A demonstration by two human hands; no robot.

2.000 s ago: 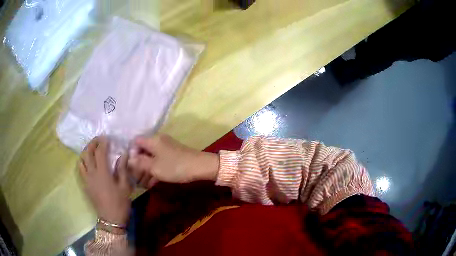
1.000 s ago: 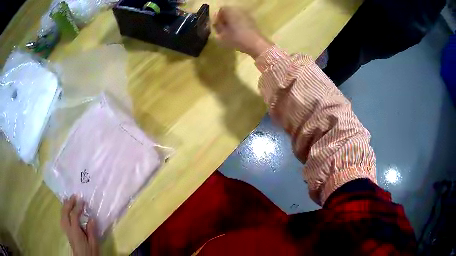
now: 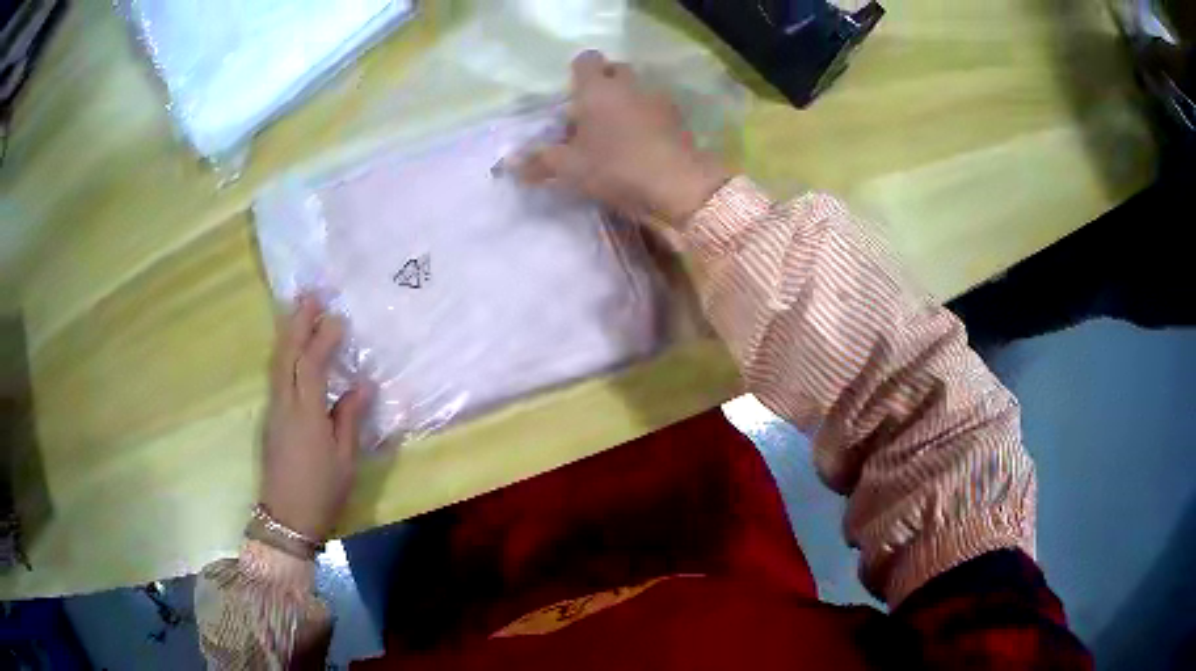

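Note:
A pale pink-lilac pouch (image 3: 485, 288) lies flat inside a clear poly bag (image 3: 282, 236) with a small black printed mark, on the yellow wood-grain table. My left hand (image 3: 311, 413) is at the bag's lower left edge, with fingers on the film; whether it grips the film is unclear. My right hand (image 3: 627, 147) is over the bag's upper right part, slightly blurred, with fingertips down near the pouch's top edge. Whether it holds tape or film cannot be seen.
A glossy bluish-white stack of poly bags (image 3: 256, 59) lies at the upper left. A black tape dispenser (image 3: 800, 39) stands beyond the bag at the top right. The table's curved front edge runs close to my body, with blue-grey floor (image 3: 1102, 433) at the right.
My right hand has come from beside the tape dispenser onto the bagged pouch. The view has shifted, and the pouch lies more level in it. My left hand remains at the bag's lower left.

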